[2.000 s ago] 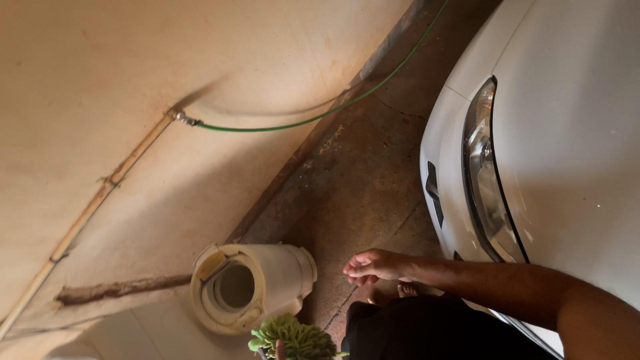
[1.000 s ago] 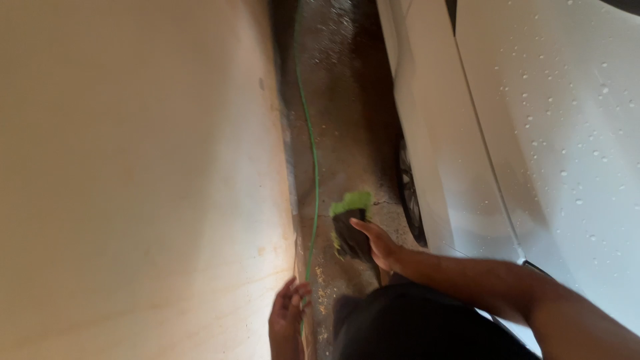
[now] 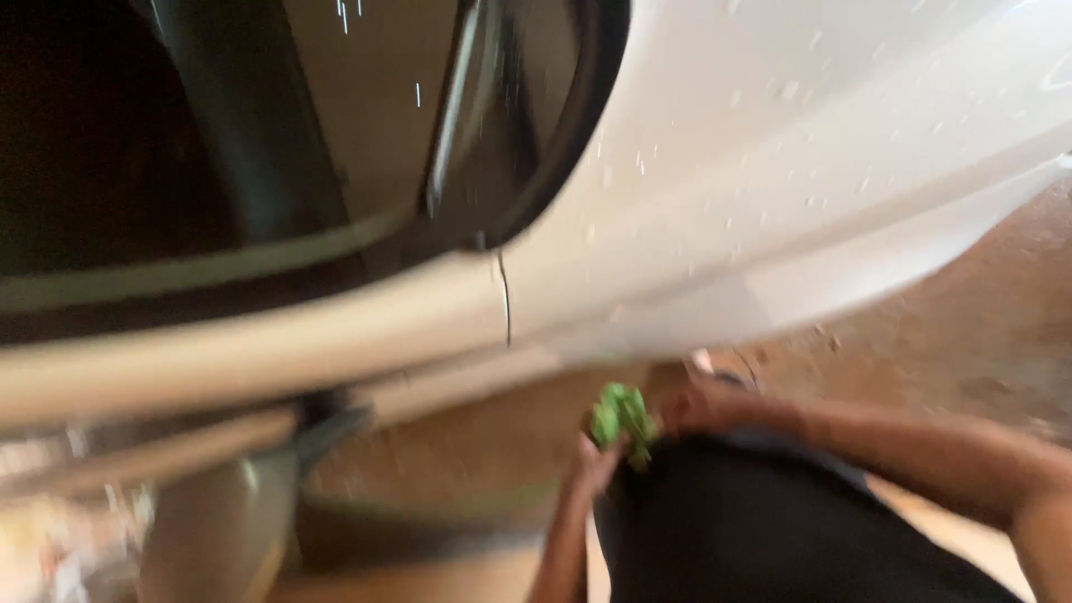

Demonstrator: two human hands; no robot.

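A green tufted wash mitt (image 3: 624, 419), blurred by motion, is low in the head view, between my two hands. My left hand (image 3: 595, 467) grips its lower left side from beneath. At its right edge is my right hand (image 3: 699, 406), its fingers blurred and partly in shadow, so its hold on the mitt is unclear. Just beyond both hands runs the lower side of a white car (image 3: 754, 209), its paint dotted with water drops. A dark car window (image 3: 377, 109) with black trim fills the upper left.
The car's side mirror (image 3: 222, 502) juts out at the lower left. Brown, wet-looking floor (image 3: 946, 360) shows at the right, and more floor lies below the car's side. A pale wall surface (image 3: 419, 578) shows at the bottom edge.
The view has swung strongly, from the wall and hose to the car's window side. My left hand, apart from the mitt one second ago, is now on it.
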